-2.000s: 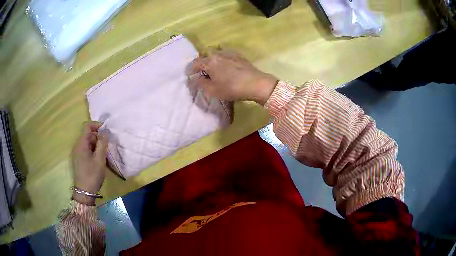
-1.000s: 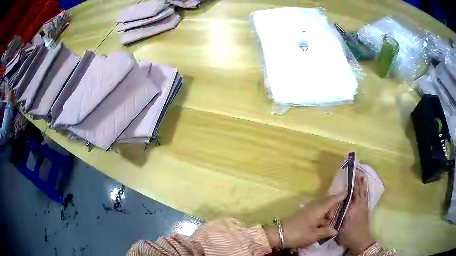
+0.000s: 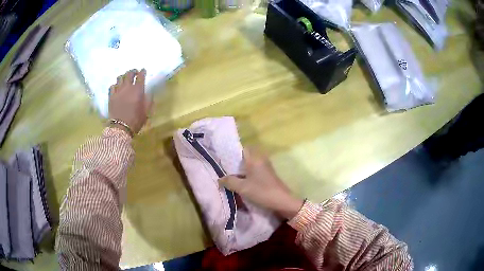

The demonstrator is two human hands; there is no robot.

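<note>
A pale pink-lilac pouch point(image 3: 197, 180), folded into a narrow bundle, lies on the table with its dark zipper point(image 3: 230, 204) facing up. The zipper pull point(image 3: 197, 135) is at the far end. My right hand point(image 3: 261, 182) grips the pouch from its right side, thumb over the zipper; its fingertips are partly hidden. My left hand point(image 3: 128, 101) is stretched forward, slightly blurred, its fingers over the near part of the stack of empty poly bags point(image 3: 140, 39). No bag is seen lifted in it.
A black tape dispenser point(image 3: 310, 45) stands beyond the pouch. Packed pouches point(image 3: 390, 66) lie at the upper right. Unpacked pouches point(image 3: 21, 204) lie at the left. A green roll point(image 3: 207, 6) is at the top edge. The table's curved edge point(image 3: 366, 176) runs at the right.
The pouch, first spread flat, then folded between both hands, now lies folded with its zipper up. My left hand has left it and moved forward to the bag stack; my right hand stays on it.
</note>
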